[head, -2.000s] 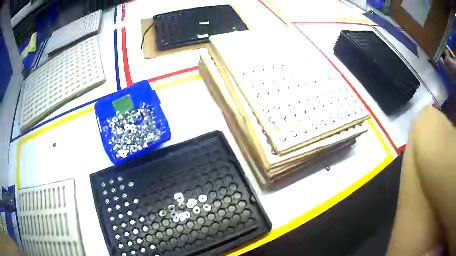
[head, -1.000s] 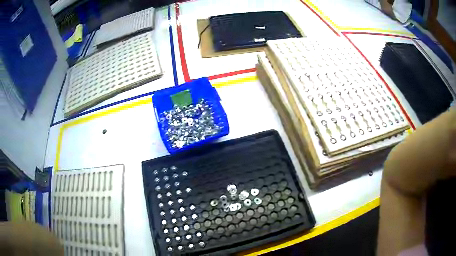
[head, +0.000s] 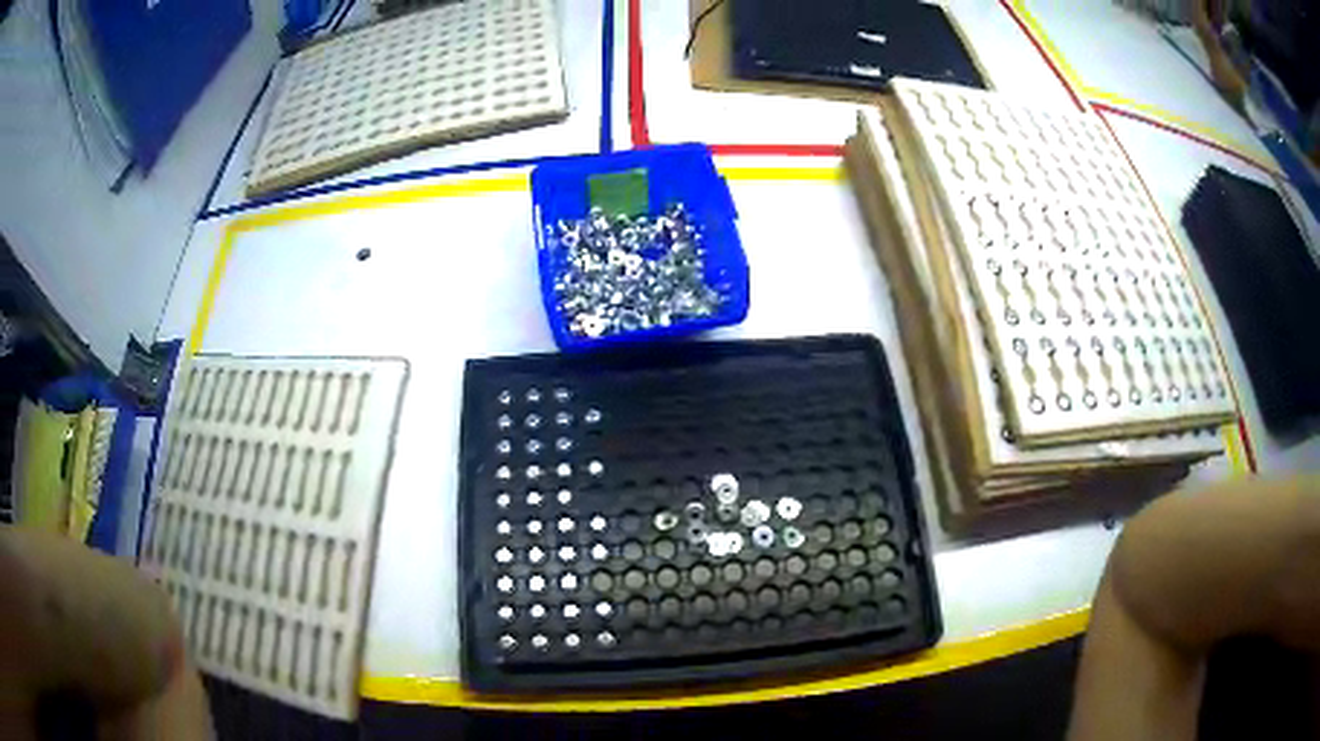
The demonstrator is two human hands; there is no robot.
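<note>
A black tray with rows of round pockets lies in front of me. Small silver flanged parts stand upright in the pockets at its left. Several loose silver discs lie in its middle. A blue bin with a green label, full of silver parts, stands behind the tray. My bare arms are cut off and blurred at the lower left and lower right. I make out no fingers on either, so my hands are not seen, nor anything they may hold.
A pale slotted tray lies at left. A stack of pale trays stands at right, its top tray bearing rings. Black trays are at far right, another black tray at the back. A pale tray lies far left.
The view has turned right and tilted down, so the bench things appear shifted and the black tray shows whole. More of my left arm shows. The parts and trays look unchanged.
</note>
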